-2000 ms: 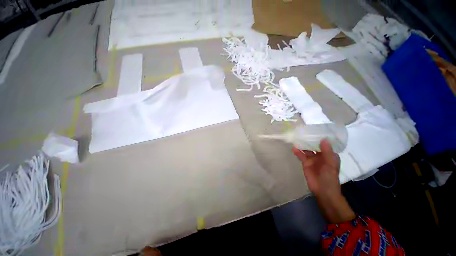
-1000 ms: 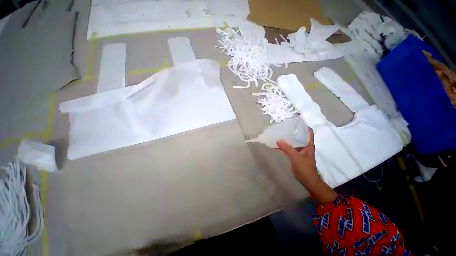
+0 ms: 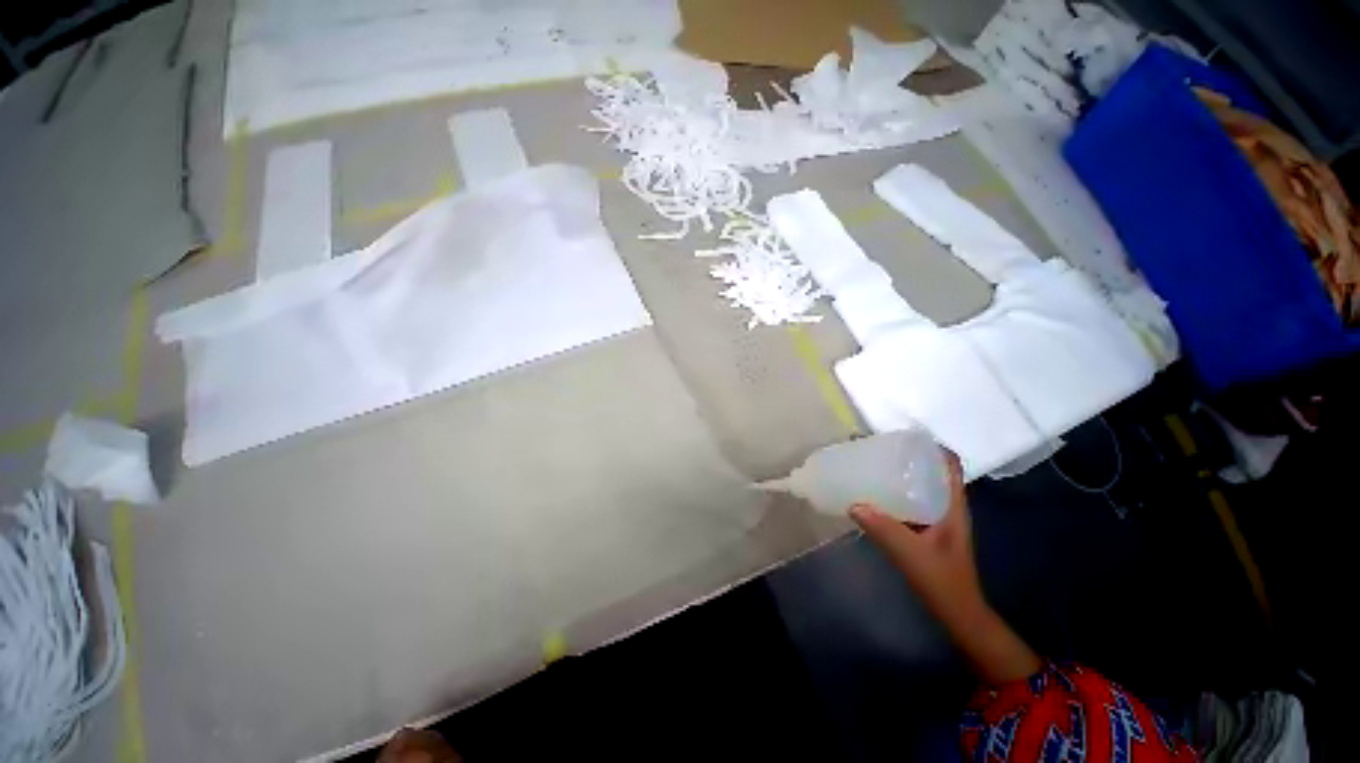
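Observation:
My right hand (image 3: 928, 540) is closed around the translucent white glue bottle (image 3: 880, 477), its thin nozzle pointing left, near the table's front edge. A white body piece (image 3: 403, 328) lies at the left middle, partly folded over itself, with two straps pointing away. A pile of finished panels (image 3: 984, 358) with two straps lies at the right table edge, beyond the bottle. My left hand (image 3: 418, 745) shows only as a small dark part at the bottom edge; its fingers cannot be made out.
Curly white trimmings (image 3: 679, 164) lie between the panels. A cord bundle (image 3: 52, 626) and a crumpled cloth (image 3: 102, 458) are at left. A brown cardboard template (image 3: 820, 30) lies at the back. A blue bin (image 3: 1193, 224) with orange-tan pieces stands at right. Grey sheet (image 3: 90, 164) far left.
My right hand has moved the bottle from over the panel pile towards the table's front edge. The view has shifted. My left hand shows small at the bottom edge.

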